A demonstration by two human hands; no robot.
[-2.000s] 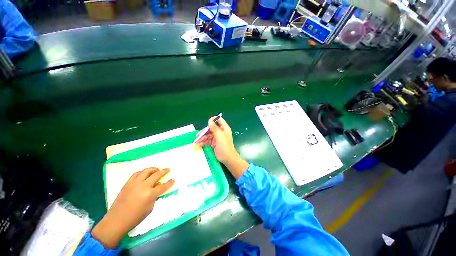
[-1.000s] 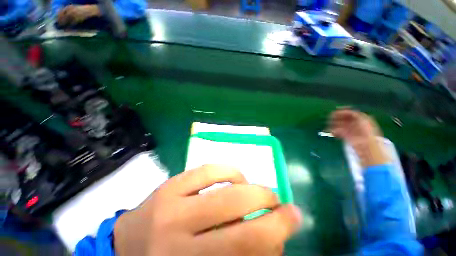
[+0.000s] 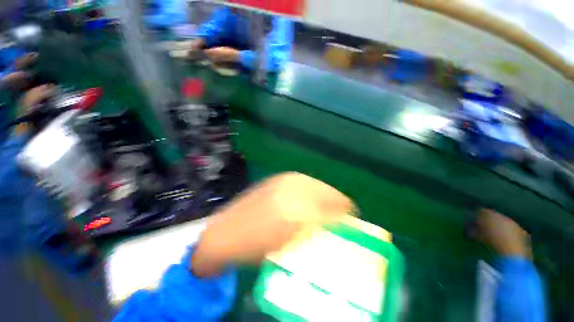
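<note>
The frame is strongly blurred. A green-rimmed tray [image 3: 395, 277] lies in front of me with white, overexposed pieces or sheets [image 3: 333, 267] inside. A cream edge shows at its back. My left hand [image 3: 270, 217] is over the tray's back left corner, fingers bent downward; whether it holds anything cannot be seen. My right hand [image 3: 503, 234] is at the right, beyond the end of a white tray [image 3: 488, 292], fingers curled; blur hides whether the tweezers are in it.
A black fixture [image 3: 208, 182] with metal parts and a red light stands at the left, a white oblong pack [image 3: 154, 258] before it. A white box [image 3: 56, 151] is beside it. Other workers' hands [image 3: 220, 55] show behind. A blue machine [image 3: 491, 122] stands across the bench.
The view has swung left, bringing the fixture and other workers in. My left hand has moved from low over the tray to its back edge. My right hand left the tray for the right side.
</note>
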